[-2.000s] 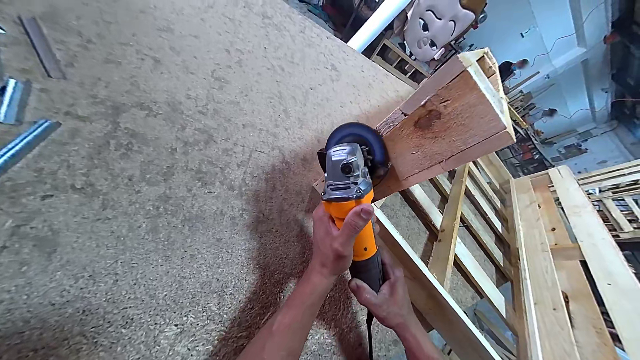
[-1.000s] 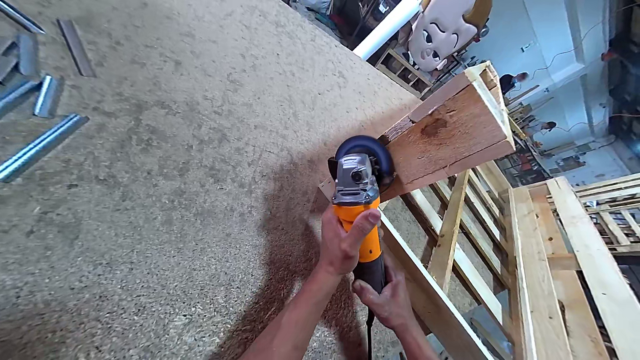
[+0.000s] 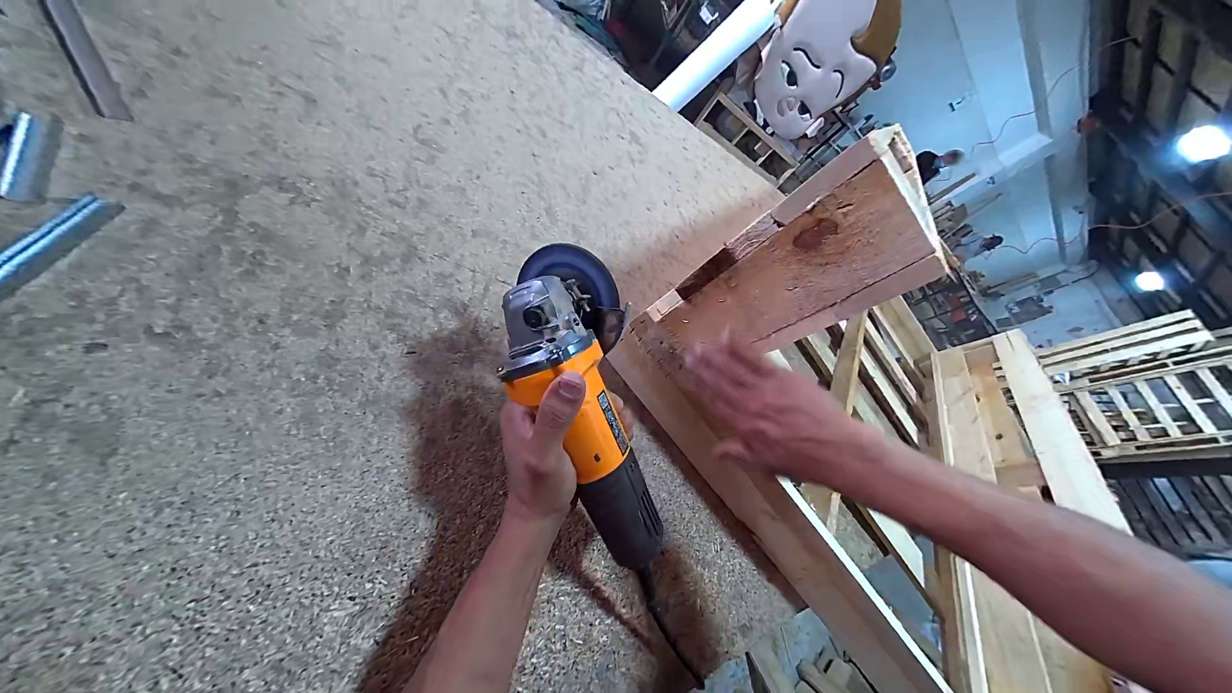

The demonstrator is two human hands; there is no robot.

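Observation:
My left hand (image 3: 544, 448) is wrapped around the orange body of an angle grinder (image 3: 577, 414), just behind its metal gear head. The grinder's dark disc (image 3: 573, 274) stands left of the wooden beam (image 3: 808, 255), apart from the beam's long faces. My right hand (image 3: 760, 404) is off the tool, blurred, with its fingers spread over the near part of the beam; whether it touches the wood I cannot tell. A dark notch (image 3: 707, 273) shows along the beam's upper left edge, with a small pale block of wood beside it. The black cord (image 3: 664, 626) runs down from the grinder's handle.
Metal pieces (image 3: 58, 241) lie on the particle board surface (image 3: 289, 289) at the left. Brown sawdust is strewn under the grinder. A slatted wooden frame (image 3: 962, 433) spans the right. Behind stand a white tube (image 3: 717, 53) and a large cartoon face (image 3: 813, 72); people are far back.
My right hand has let go of the grinder's rear handle and moved right, over the beam. The grinder, in my left hand, has moved left, away from the beam's edge, where a notch now shows.

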